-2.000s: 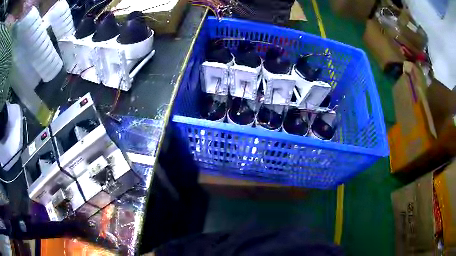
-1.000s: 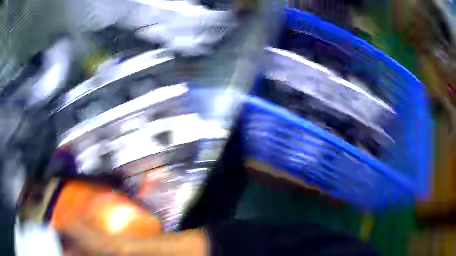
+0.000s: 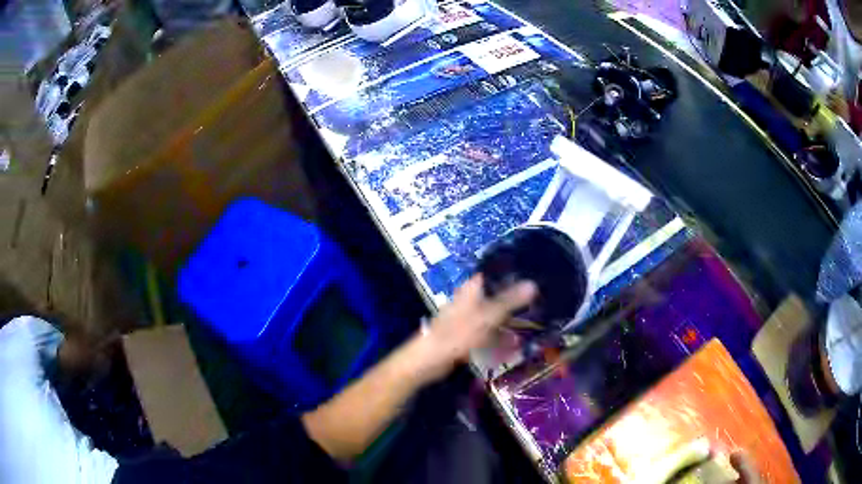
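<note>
A white device with a bracket arm [image 3: 605, 184] and a black round head [image 3: 541, 269] lies on the printed, plastic-covered bench, its arm pointing away from me. My left hand [image 3: 482, 319] reaches in from the lower left. Its blurred, spread fingers are over the near edge of the black head; whether they grip it cannot be told. A small skin-toned patch at the bottom right edge may be part of my right hand, cut off and unclear. It is beside a yellow curved thing [image 3: 688, 461] on the orange mat [image 3: 699, 406].
A blue stool [image 3: 250, 269] and a large cardboard box [image 3: 180, 142] stand left of the bench. More white and black devices [image 3: 378, 17] are at its far end. A cluster of black parts [image 3: 631, 93] lies on the dark green belt [image 3: 709, 142]. A brown board and dark tub are at right.
The view has swung left, away from the blue crate of devices and the silver-white boxes, to the bench with one device. My left hand now reaches to its black head.
</note>
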